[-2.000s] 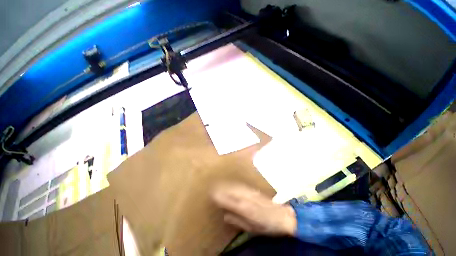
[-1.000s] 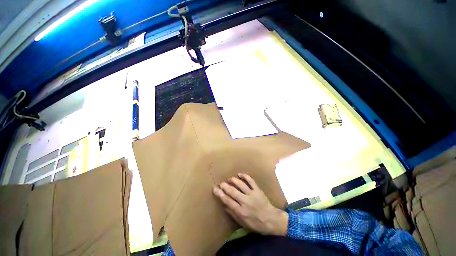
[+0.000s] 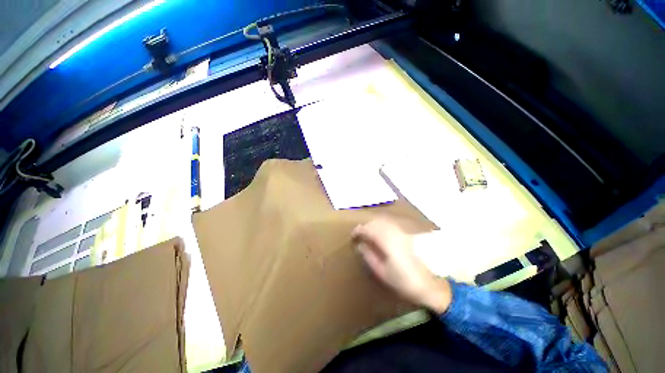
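A brown panel [image 3: 284,248] lies loosely on the white template sheet [image 3: 357,160], its near end reaching over the bed's front edge. Its far edge partly covers the black bed [image 3: 259,146]. My right hand [image 3: 397,266], slightly blurred, is on or just above the panel's right part, fingers curled and pointing away; I cannot tell if it pinches the cloth. My left hand is not visible; only a bit of blue sleeve shows below the panel at the bottom edge. A small yellowish block [image 3: 470,175] sits on the sheet at right.
A stack of brown panels [image 3: 124,313] lies at near left, another [image 3: 631,291] at far right. The laser head [image 3: 281,69] hangs beyond the black bed on the gantry beam [image 3: 219,69]. A second laser head [image 3: 36,175] is at far left. A blue strip [image 3: 195,167] lies left of the opening.
My right hand has moved right and away from me across the panel, its fingers now more curled. The panel's right corner has shifted slightly left. The view has tilted slightly.
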